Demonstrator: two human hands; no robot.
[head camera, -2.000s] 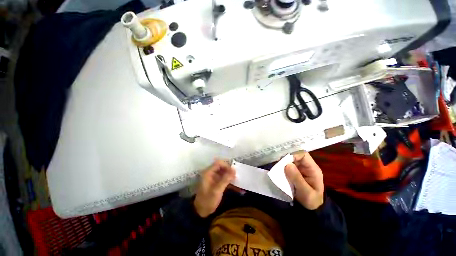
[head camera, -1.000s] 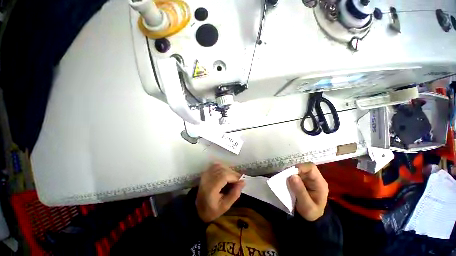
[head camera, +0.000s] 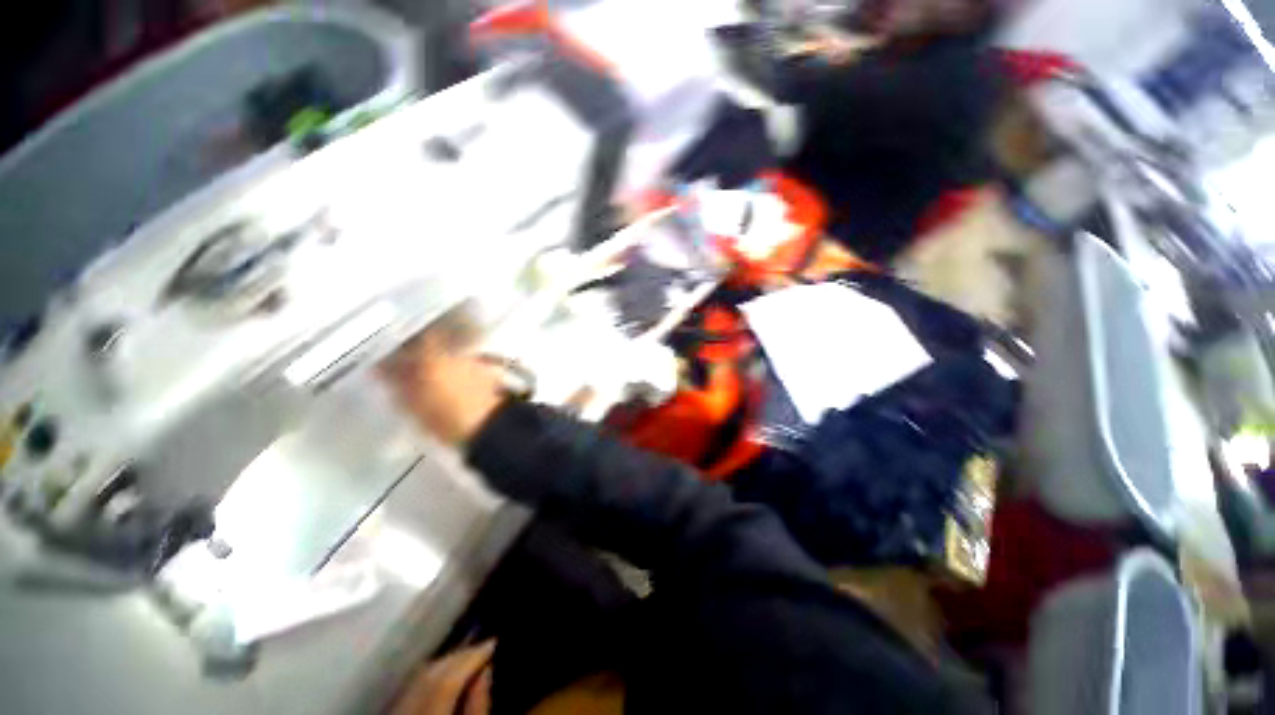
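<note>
The frame is strongly blurred. My right hand (head camera: 448, 384) reaches over the sewing machine table beside the white machine head (head camera: 350, 266); a small dark shape is at its fingers, and its grip cannot be made out. My left hand (head camera: 450, 682) is at the bottom edge, cut off and partly behind the dark sleeve; what it holds cannot be told. A white slip (head camera: 408, 556) lies on the table near the needle area (head camera: 175, 538). The scissors cannot be clearly made out.
Right of the table are orange fabric (head camera: 685, 423) and a dark cloth pile (head camera: 874, 468) topped by a white sheet (head camera: 835, 349). Grey tubs (head camera: 1130, 377) stand at far right, another (head camera: 84, 210) behind the machine. A blurred dark figure, perhaps a person, is at the back.
The view has swung to the right and blurred. My right hand has left the folded white label strip and moved forward over the table. My left hand is now low at the edge.
</note>
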